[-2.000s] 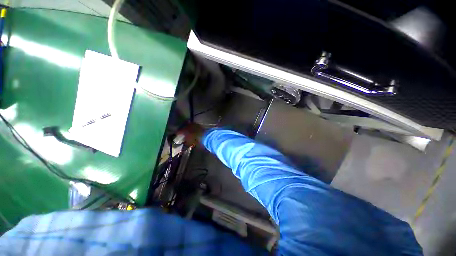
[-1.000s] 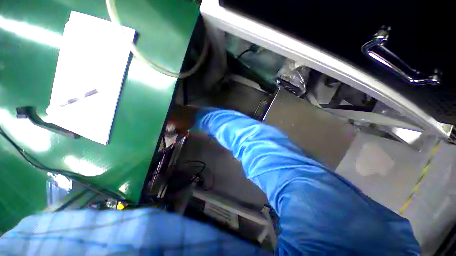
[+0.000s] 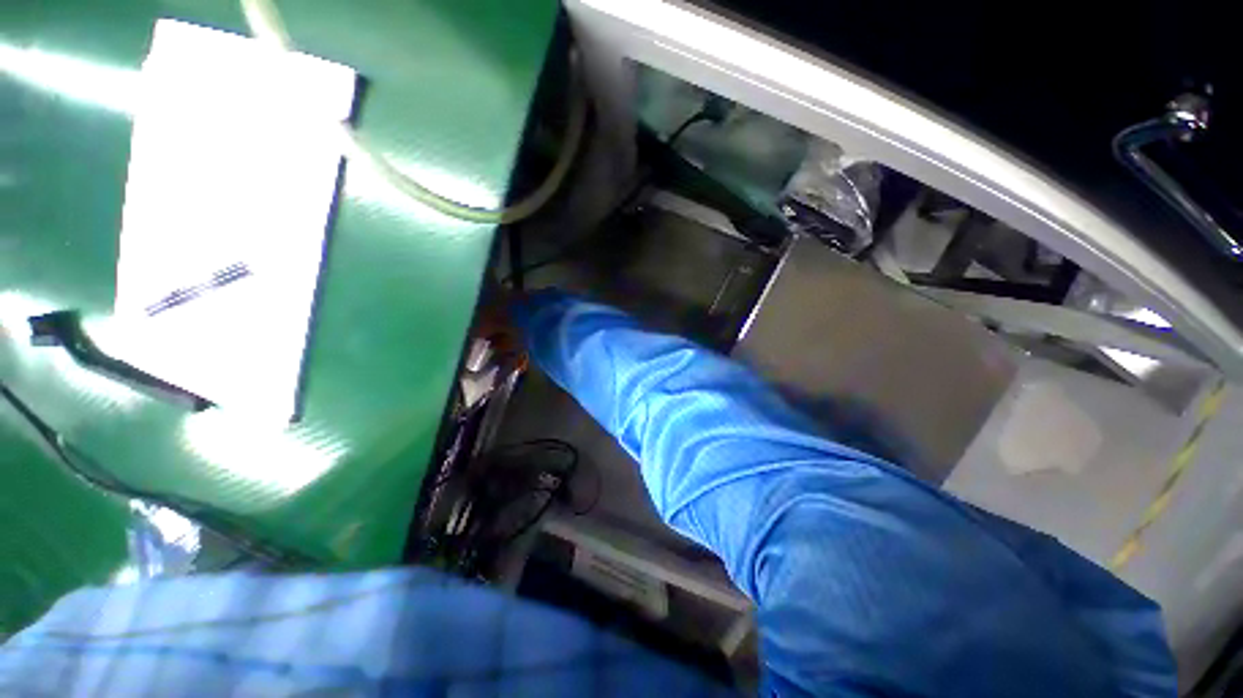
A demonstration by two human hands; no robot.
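My right hand (image 3: 504, 325) is small, dark and blurred at the end of my blue sleeve. It reaches in beside and below the edge of the green bench (image 3: 395, 409). A small white block (image 3: 477, 357), perhaps a plug or adapter, shows at the fingers. I cannot tell whether the hand grips it. The fingers are mostly hidden in shadow and by the bench edge. My left hand is not in view.
A white paper sheet (image 3: 225, 177) with a pen (image 3: 199, 288) lies on the bench. A pale hose (image 3: 457, 211) loops over its edge. Dark cords (image 3: 552, 477) hang below. A black machine on a white frame (image 3: 872, 116) stands at the upper right.
The view has shifted, so the paper and bench sit further up and left and the machine's handle further right. My right hand stays beside the bench edge near the white block.
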